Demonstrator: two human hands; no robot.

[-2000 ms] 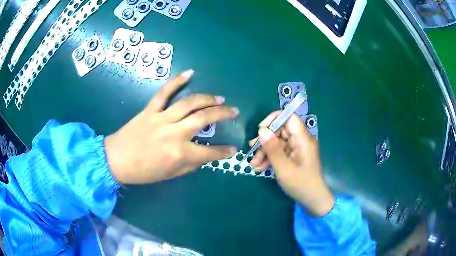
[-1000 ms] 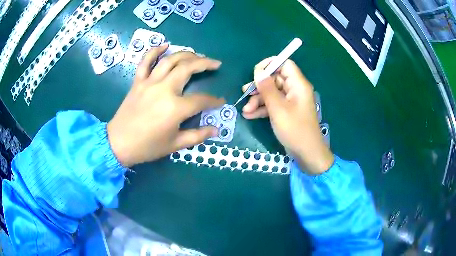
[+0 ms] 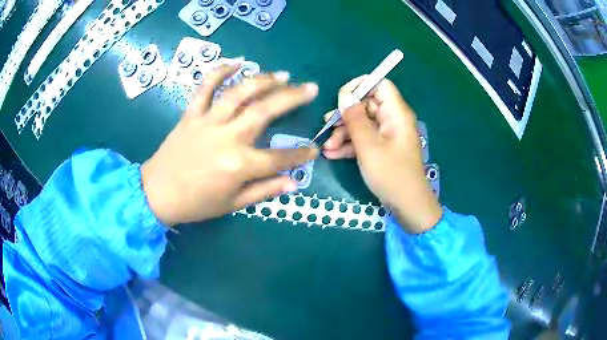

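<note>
A camera lens cover lies flat on the dark-green bench at the centre. My left hand is over it, fingers spread, index finger and thumb on or just above the cover and hiding part of it. My right hand holds slim metal tweezers like a pen, their tip at the cover's upper right edge beside my left index fingertip. Whether the tip holds a small piece cannot be told. A perforated white strip lies just below the cover.
More lens covers lie at the upper left, some partly behind my left hand, and two beside my right wrist. Perforated strips lie far left. A black panel is upper right, clear plastic at the lower left.
My right hand and tweezers have moved from the strip up to the lens cover. My left index finger has come down over the cover's upper part. The black panel has shifted right and down in view.
</note>
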